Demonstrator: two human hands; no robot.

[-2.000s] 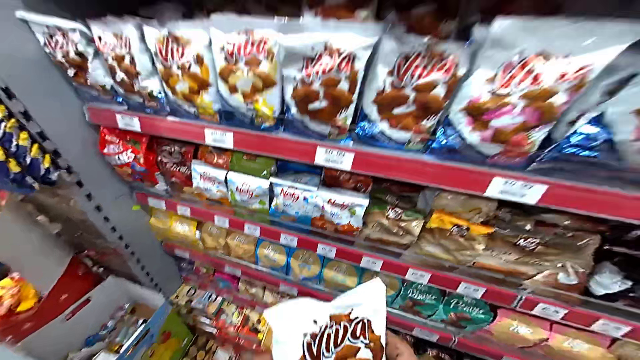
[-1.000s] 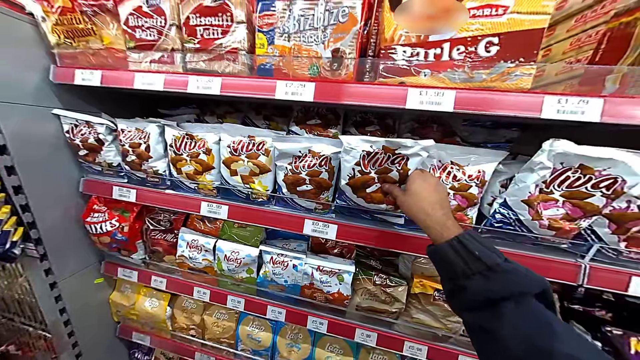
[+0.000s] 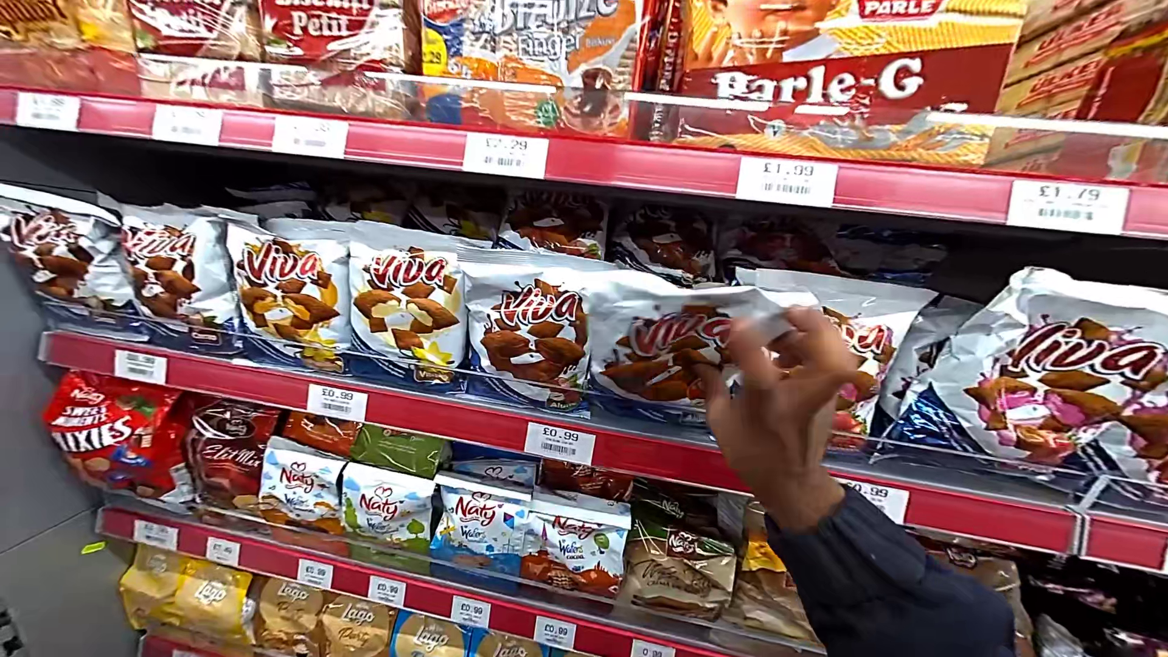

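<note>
My right hand (image 3: 780, 411) is at the right side of a white Viva snack bag (image 3: 662, 338) on the middle shelf. Its fingers are spread and somewhat blurred, overlapping the bag's right edge; whether the fingertips press on it is unclear. The bag leans back in the row and its top corner reaches behind my fingers. Close on its left stands another Viva bag (image 3: 534, 333), with brown pillow-shaped pieces pictured on it. A Viva bag with pink-filled pieces (image 3: 867, 342) is partly hidden behind my hand. My left hand is out of view.
A clear front lip and a red price rail (image 3: 474, 424) run below the Viva row. Underneath are small Naty wafer bags (image 3: 479, 525) and Lago packets (image 3: 210, 598). The upper shelf holds a large Parle-G pack (image 3: 849, 78). A larger Viva bag (image 3: 1063, 374) stands at right.
A Viva bag was low in front of the shelves two seconds ago. One second ago my right hand was on the bag in the row; its fingers are now more spread. The view has moved closer.
</note>
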